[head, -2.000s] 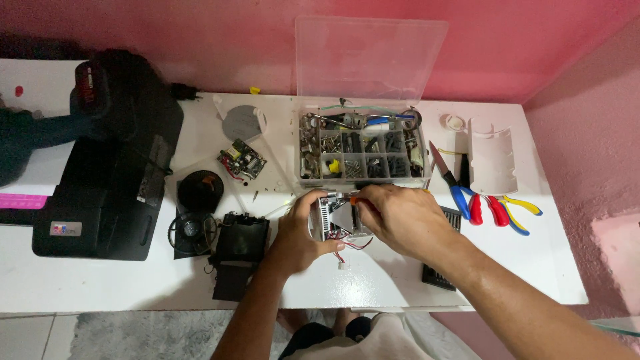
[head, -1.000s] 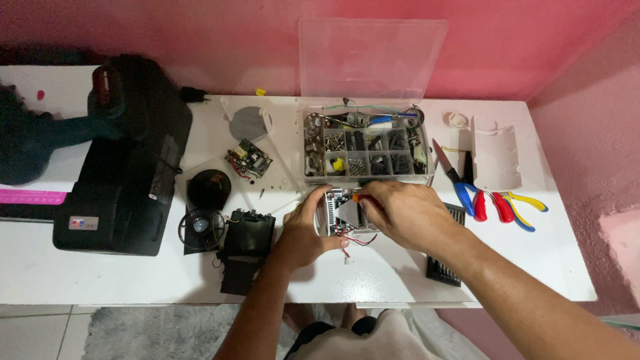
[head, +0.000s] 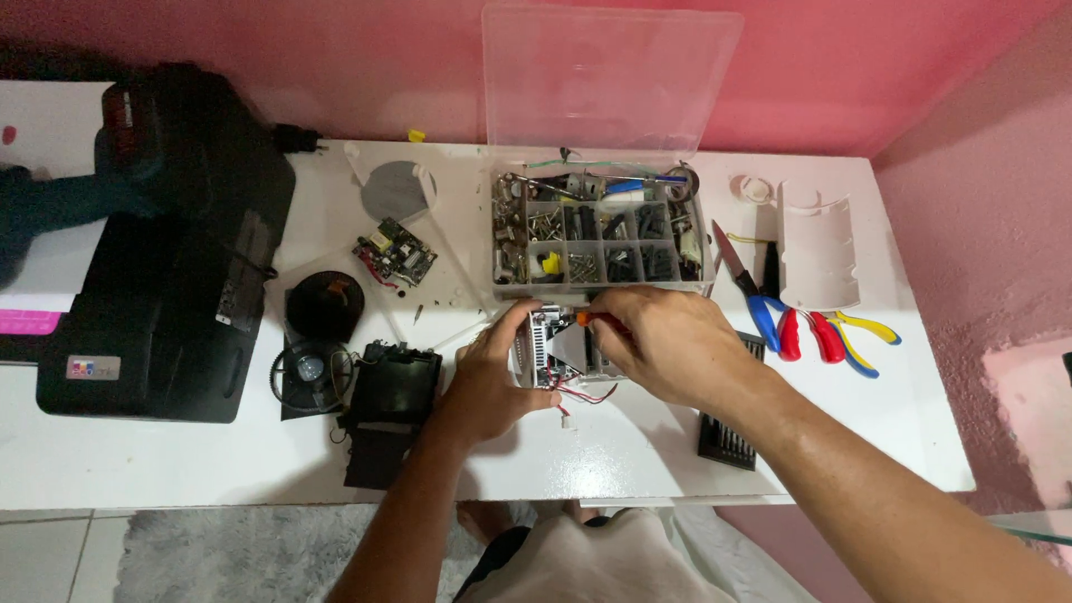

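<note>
My left hand grips the left side of a small electronic device with a white slotted housing, fingers at its top and thumb at its lower edge. Red and dark wires with a white connector trail from the device's bottom. My right hand holds a small tool with an orange part against the upper right of the device; most of the tool is hidden in the fingers. Just behind both hands stands an open compartment box of screws and small parts, its clear lid raised.
A circuit board, black housing and toothed ring with lens lie left. A black printer stands far left. At right are a knife, red-handled pliers, a white curved cover and a black bit case.
</note>
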